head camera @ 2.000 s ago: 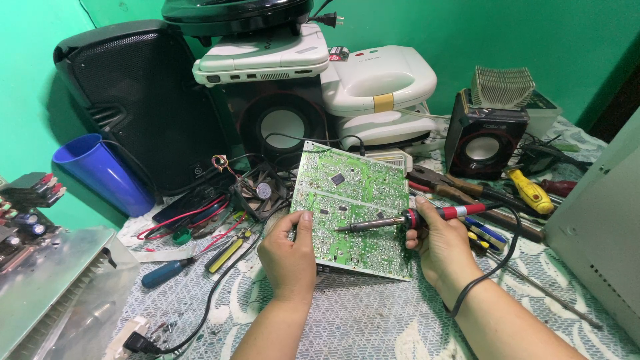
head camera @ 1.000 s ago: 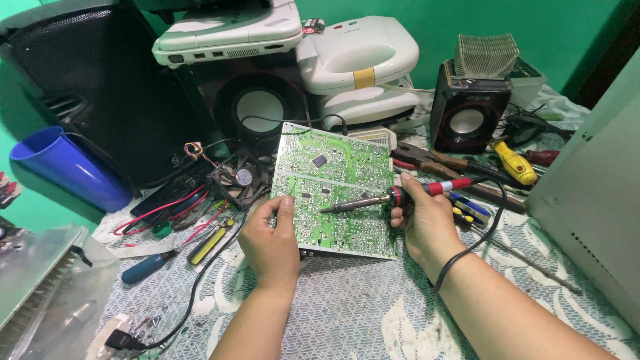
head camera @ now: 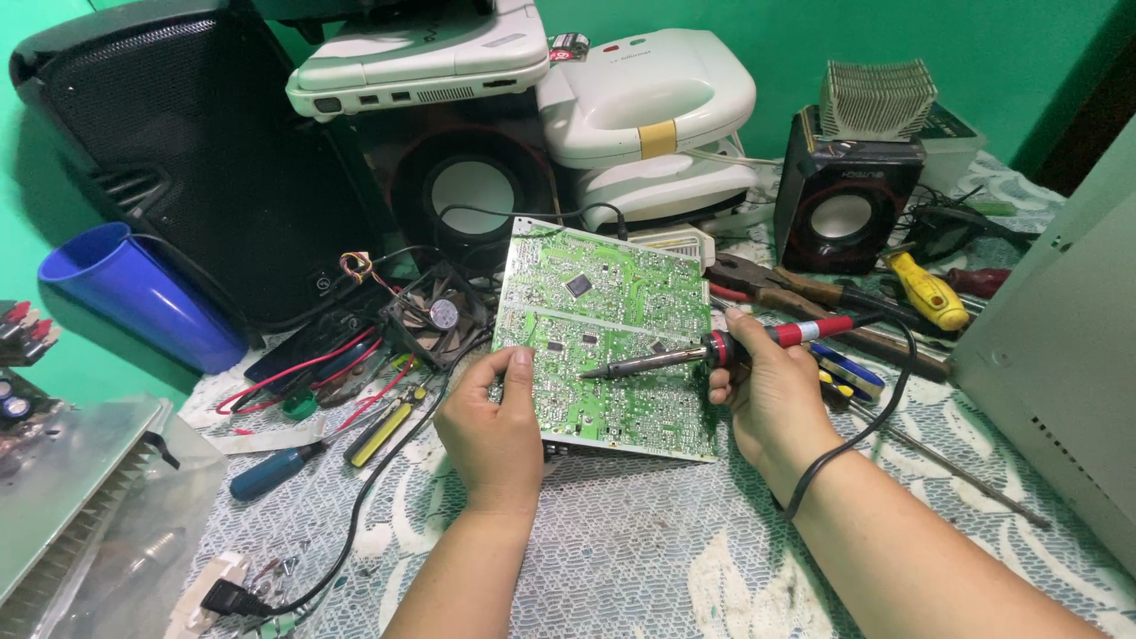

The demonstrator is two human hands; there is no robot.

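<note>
A green printed circuit board (head camera: 612, 355), solder side toward me, is propped at a tilt over the patterned tablecloth. My left hand (head camera: 497, 417) grips its left edge, thumb on the face and fingers partly hidden behind. In my right hand (head camera: 772, 390) is a soldering iron (head camera: 737, 346) with a red and black handle, its metal barrel pointing left across the lower half of the board. The tip appears close above or on the board; contact cannot be told. The iron's black cord loops over my right wrist. Dark parts show beneath the board's lower edge.
Left of the board lie a cooling fan (head camera: 435, 311), a yellow-green screwdriver (head camera: 386, 430), a blue-handled screwdriver (head camera: 275, 470) and a power cord plug (head camera: 232, 599). Pliers (head camera: 754, 275) and a yellow-handled screwdriver (head camera: 927, 288) lie at right, beside a metal casing (head camera: 1056, 355). Speakers (head camera: 848, 195) stand behind.
The view has shifted somewhat. My left hand still holds the board's left edge, and my right hand still holds the iron over its lower half.
</note>
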